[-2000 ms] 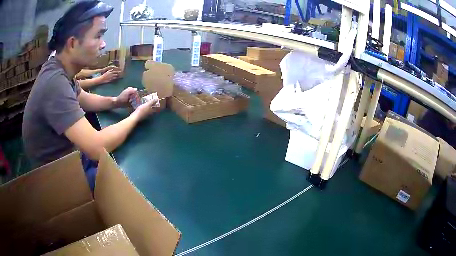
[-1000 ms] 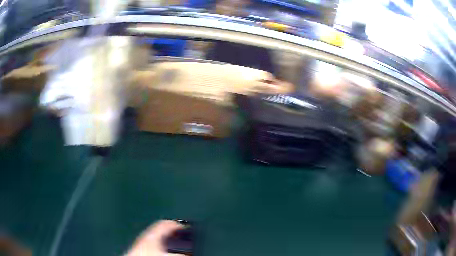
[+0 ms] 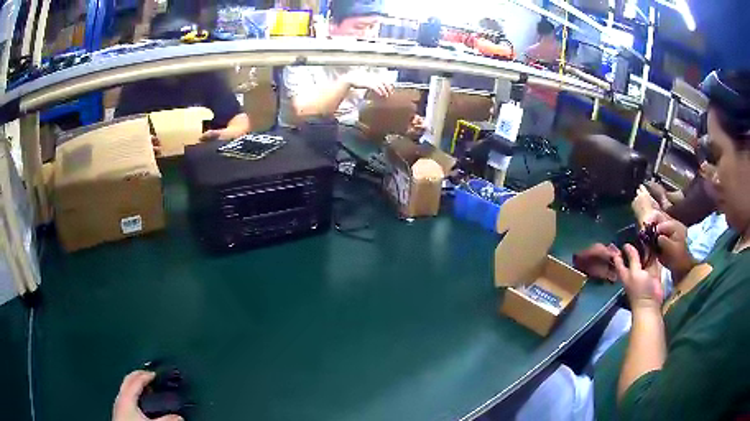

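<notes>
My left hand (image 3: pixel 136 396) is at the bottom left edge, cut off by the frame. It is closed around a black block-like object (image 3: pixel 164 395), perhaps a power adapter, with a thin dark cord at its top. The fingers and the picture edge hide part of it. It is over the green bench mat (image 3: pixel 329 329). My right hand is not in view.
A large black unit (image 3: pixel 263 201) and a brown carton (image 3: pixel 107 185) stand at the back left. An open small box (image 3: pixel 534 308) is right of centre, near a blue bin (image 3: pixel 481 205). A person (image 3: pixel 691 329) sits at right, holding dark cords.
The view has swung from left to right. My left hand with the black object, blurred one second ago, now shows further left. The other worker and open carton at left are out of view.
</notes>
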